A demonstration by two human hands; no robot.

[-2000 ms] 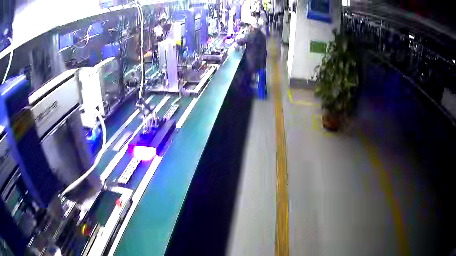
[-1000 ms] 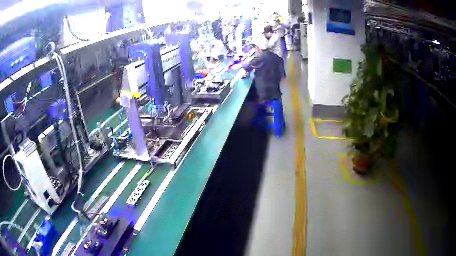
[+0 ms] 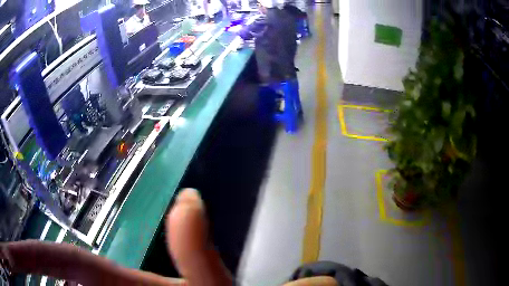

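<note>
My right hand [image 3: 192,251] is large and blurred at the bottom edge, cut off by it. Its thumb points up and a finger stretches left, apart from each other; nothing shows in it. A dark cuff [image 3: 340,272] shows to its right. My left hand is not in view. Beyond the hand is the long green bench [image 3: 167,153]. A silver panel with several black fans [image 3: 173,75] lies on the line farther along. A machine station with a metal frame [image 3: 100,215] stands at the left.
A person in dark clothes [image 3: 276,44] is at the bench by a blue stool [image 3: 289,106]. A red and blue bin [image 3: 177,47] is beyond the panel. Right of the bench are a floor with a yellow line [image 3: 317,184], a white pillar [image 3: 379,61] and a potted plant [image 3: 432,128].
My right hand has come into view at the bottom. The view has shifted forward along the line; the person, plant and machines look nearer, and the fan panel now shows clearly.
</note>
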